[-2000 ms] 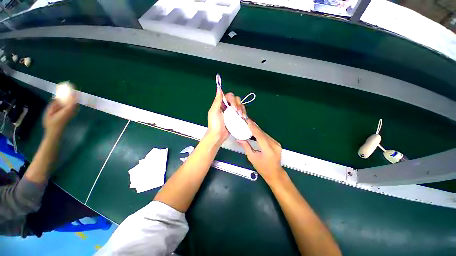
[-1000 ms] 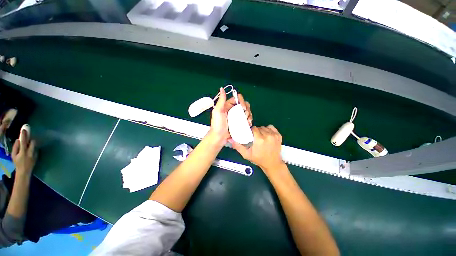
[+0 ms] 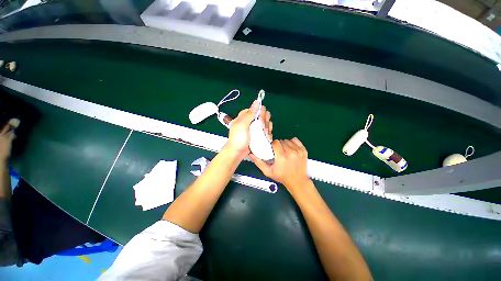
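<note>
A cream-white oval handheld unit [image 3: 260, 140] with a cord loop at its top is between my two hands above the pale rail. My left hand [image 3: 241, 130] is wrapped round its left and upper side. My right hand [image 3: 288, 160] has its thumb and fingers at the unit's lower end. The finger contacts under the unit are hidden. Another cream unit [image 3: 204, 112] with a cord loop lies on the belt left of my hands. A printed piece [image 3: 224, 119] beside it is partly hidden by my left hand.
An adjustable wrench [image 3: 254, 183] and white slips [image 3: 156, 185] lie on the bench. On the belt at right are a cream unit [image 3: 356, 142], a printed piece [image 3: 390, 158] and a half-hidden unit [image 3: 455, 159]. A metal bar crosses there. Another person's hand [image 3: 6, 137] is at far left.
The units on the belt have shifted left, and another has come into view by the bar at right. My hands still hold the unit, now tilted slightly differently. The other person's hand has moved left.
</note>
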